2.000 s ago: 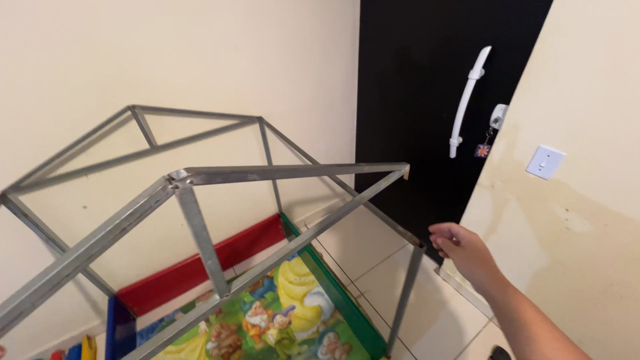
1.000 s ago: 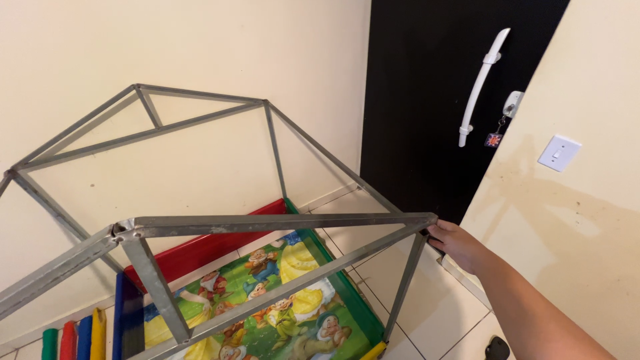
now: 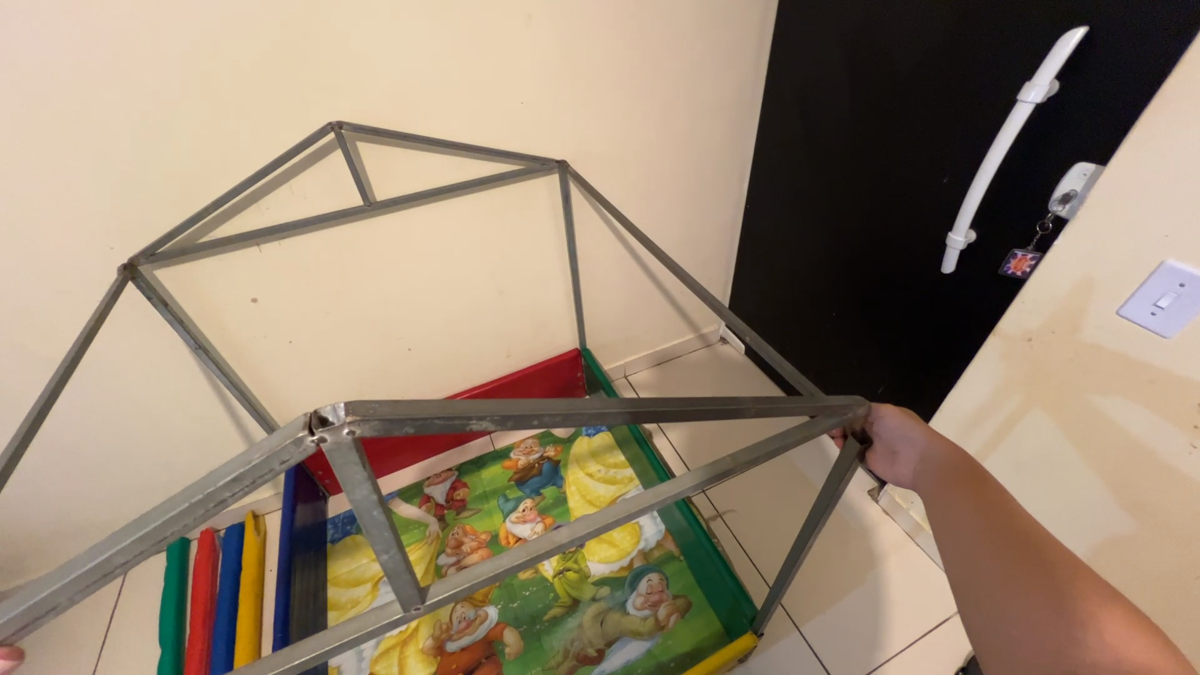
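Note:
A grey metal frame with gabled ends [image 3: 581, 411] spans the view, its near gable closest to me. My right hand [image 3: 895, 448] is closed around the right corner joint of that gable, where the top bar, the cross bar and an upright meet. Only a fingertip of my left hand [image 3: 11, 656] shows at the lower left edge, beside the frame's sloping bar; its grip is hidden. Under the frame lies a printed mat with cartoon figures [image 3: 562, 553], bordered by red [image 3: 469, 398], green [image 3: 722, 562], blue [image 3: 302, 553] and yellow padded sides.
Several coloured padded tubes [image 3: 225, 591] lie on the tiled floor at the lower left. A cream wall [image 3: 450, 75] stands behind the frame. To the right are a black door [image 3: 872, 141] with a white handle [image 3: 1003, 150], hanging keys and a light switch [image 3: 1162, 298].
My right hand has reached the near right corner of the frame and closed on it. Against the mat, the near gable has shifted. A fingertip of my left hand has come into view.

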